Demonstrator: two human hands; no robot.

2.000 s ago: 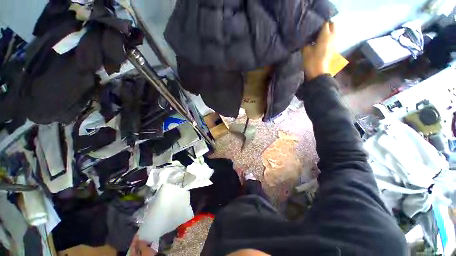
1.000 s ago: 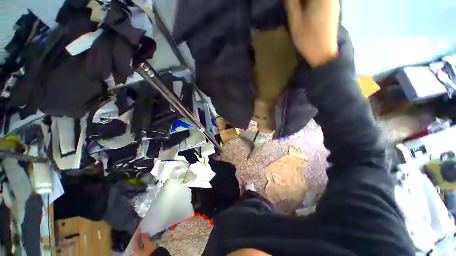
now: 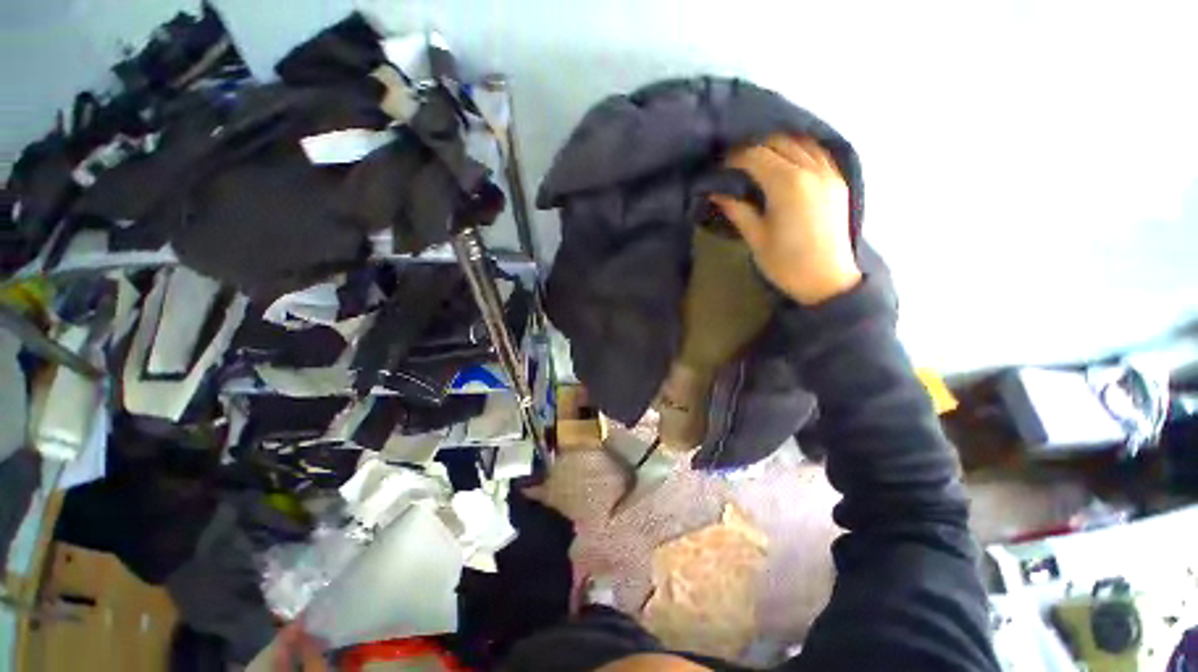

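Note:
A dark puffer jacket (image 3: 618,276) hangs against the pale wall. A tan hanging panel (image 3: 725,305) shows between its dark parts. My right hand (image 3: 804,223) is on the jacket's upper right part, with fingers bent over the dark fabric and the thumb beside a dark fold above the tan panel. My left hand (image 3: 297,649) is small and blurred at the bottom edge, partly cut off. It holds a pale paper pattern (image 3: 397,578) by its lower left end.
A metal rack (image 3: 494,315) at left bears black, grey and white cut pieces. White offcuts (image 3: 394,492) and a clear plastic bag (image 3: 297,572) lie below. A tan crumpled piece (image 3: 707,578) is on the speckled floor. A sewing machine (image 3: 1106,622) stands at lower right.
The view has tilted up, showing the jacket's top. My right hand has moved from the jacket's right edge onto its upper part, folding the fabric. My left hand still holds the paper pattern.

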